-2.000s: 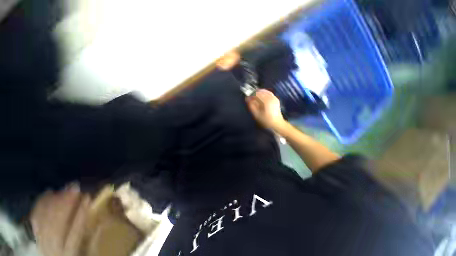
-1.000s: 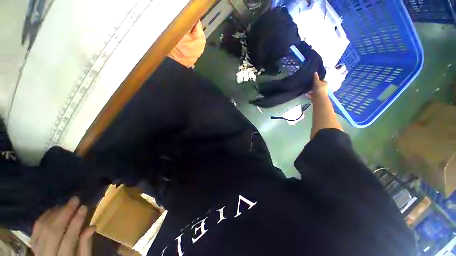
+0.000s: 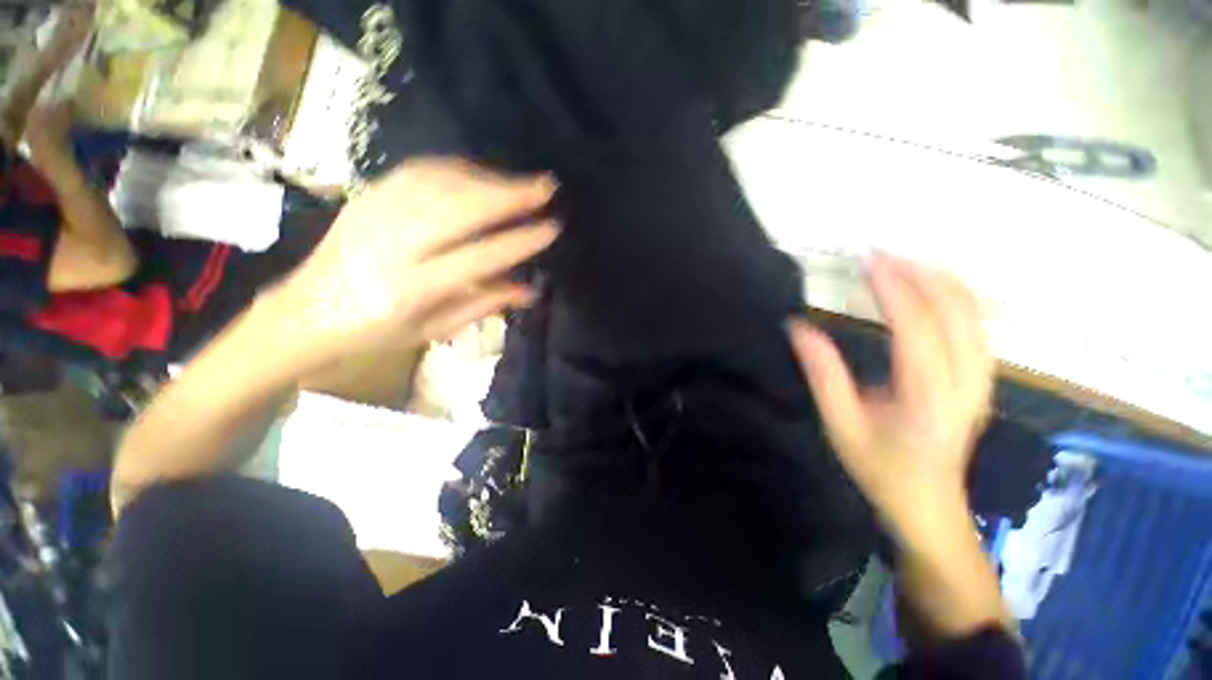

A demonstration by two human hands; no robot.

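A black garment piece (image 3: 651, 239) with pale embroidery along its left side hangs from the white table (image 3: 1116, 266) down over the lap. My left hand (image 3: 445, 253) is at the cloth's left edge, palm down with fingers apart; it is blurred, and its fingertips overlap the cloth. My right hand (image 3: 910, 372) is raised at the cloth's right side, thumb and fingers spread, holding nothing. Grey thread snips (image 3: 1077, 154) lie on the table at the upper right.
A blue basket (image 3: 1130, 558) with white and black cloth stands at the lower right beyond the table's wooden edge. A carton with white wrapping (image 3: 359, 458) is left of the lap. Another person's arm (image 3: 83, 213) shows at the upper left.
The view has swung from the basket to the table and cloth. My right hand has left the basket and the black cloth it held there. My left hand now lies at the garment's left edge.
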